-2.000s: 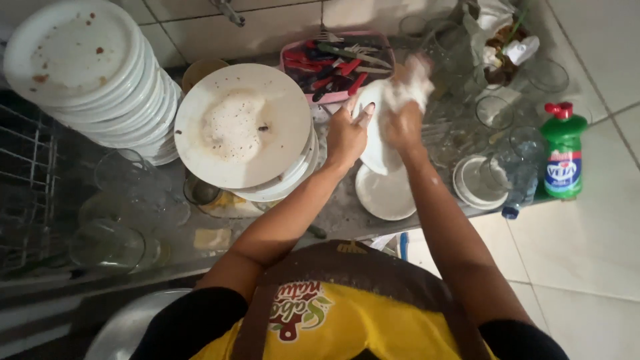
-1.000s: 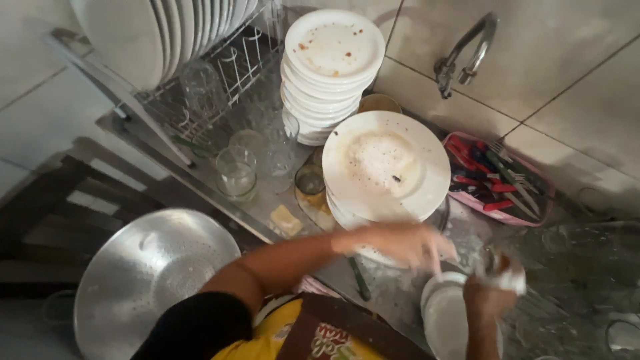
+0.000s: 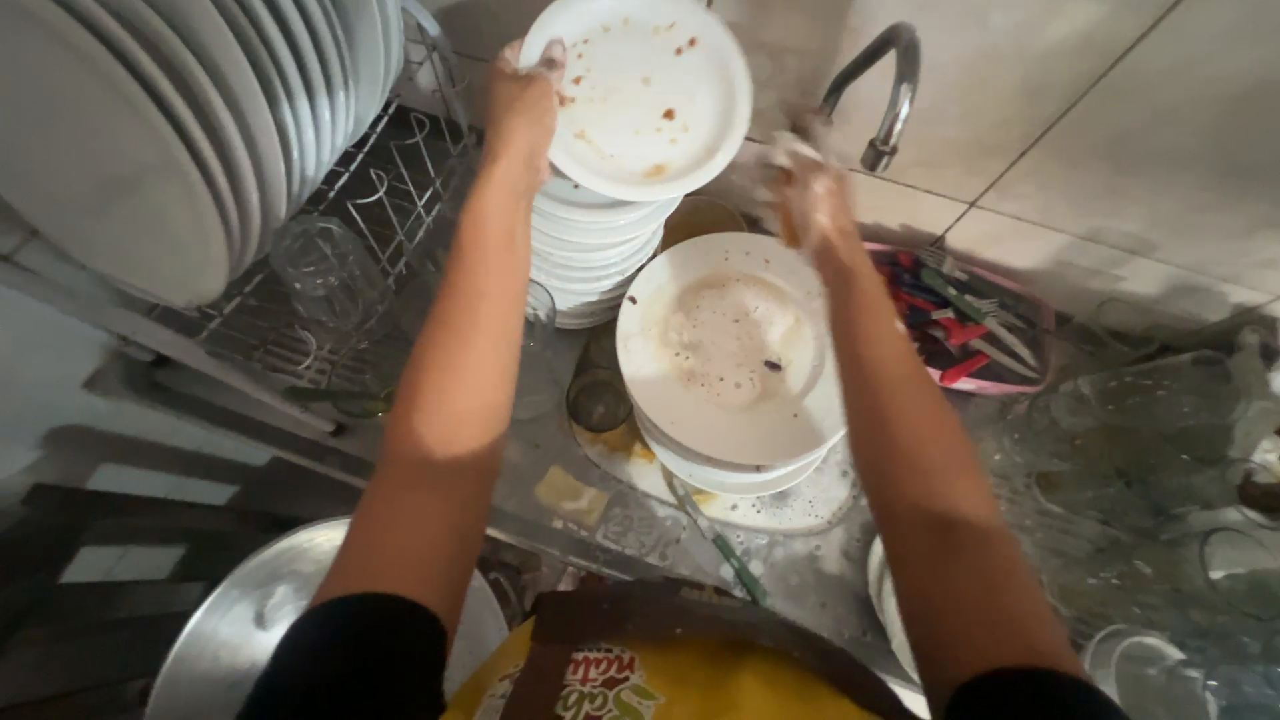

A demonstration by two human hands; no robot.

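Note:
My left hand [image 3: 530, 100] grips the rim of a small white plate [image 3: 645, 110] with brown food bits on it, thumb on top. The plate is held tilted above a stack of small white plates [image 3: 595, 250]. To its right, my right hand [image 3: 815, 195] is blurred and holds a whitish, soapy thing, likely a sponge or cloth, near the faucet [image 3: 880, 100]. Below both hands, a larger white plate [image 3: 735, 350] with murky liquid and food specks tops another pile. A pink basket [image 3: 1045, 350] of red- and green-handled cutlery stands right of my right forearm.
White plates [image 3: 110, 150] stand upright in a wire rack [image 3: 385, 190] at left, with a clear glass [image 3: 325, 270]. A metal bowl [image 3: 250, 620] lies lower left. A green-handled knife [image 3: 735, 565] and a yellowish block [image 3: 570, 495] rest on the counter. Glassware [image 3: 1140, 400] crowds the right.
Both hands have moved up from the plates at the counter's right part. My left hand now holds the food-specked small plate, which was on top of the stack earlier. The view has swung left.

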